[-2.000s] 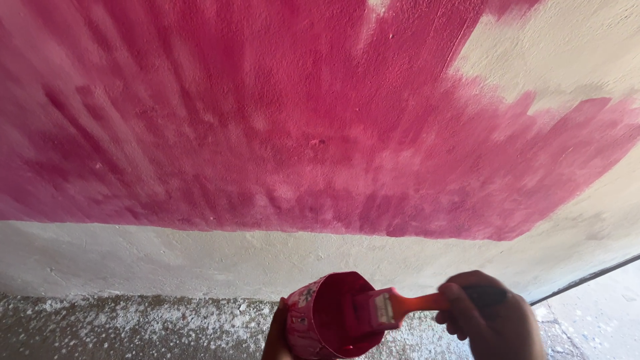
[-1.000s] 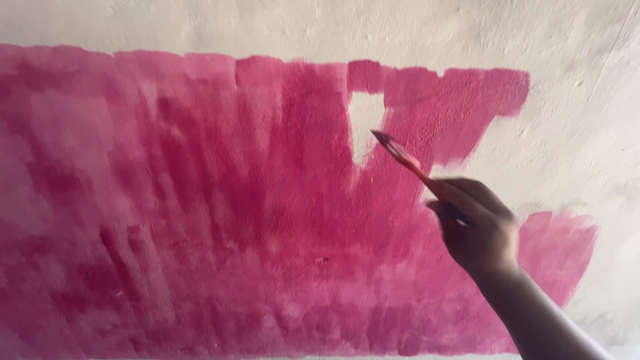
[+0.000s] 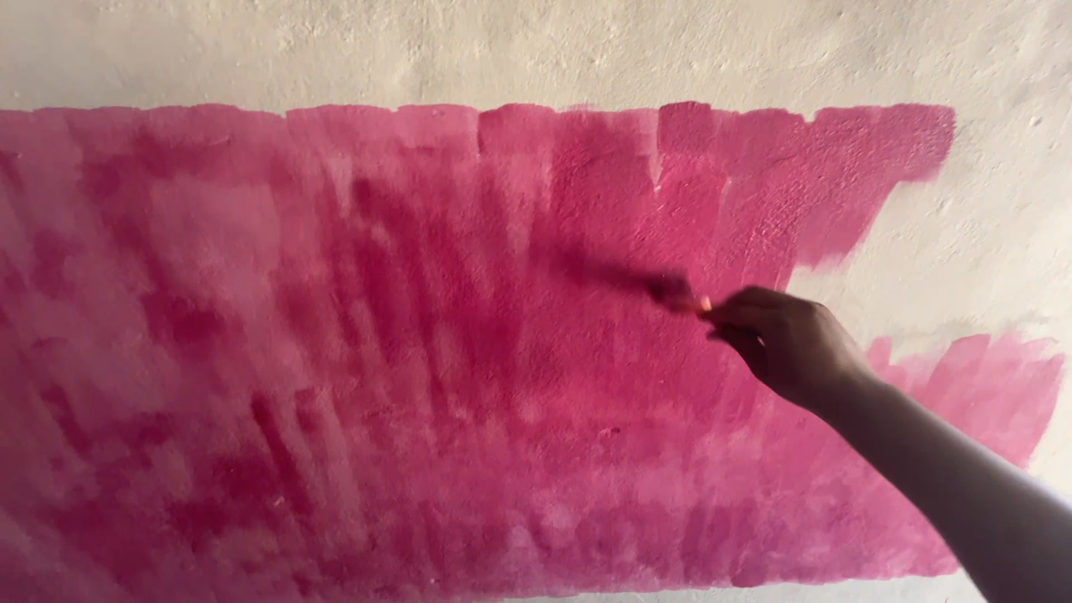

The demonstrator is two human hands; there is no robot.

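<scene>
My right hand (image 3: 787, 339) comes in from the lower right, its fingers closed on the handle of a paintbrush (image 3: 682, 293). The brush points left across the middle of a large patch of pink paint (image 3: 502, 360) on a rough wall; its head is dark and blurred, so whether the bristles touch the wall I cannot tell. The pink is uneven, with darker strokes at the centre and left and paler ones at the lower right. My left hand and the paint container are out of view.
Cream-coloured wall (image 3: 519, 50) runs above the pink patch and down its right side, where a bare notch (image 3: 888, 285) cuts into the paint. A pale strip of wall (image 3: 837, 593) shows along the bottom edge.
The view has tilted up from the container and floor. The brush has left the pink container held by my left hand. The pale gap near the top of the patch is now mostly pink.
</scene>
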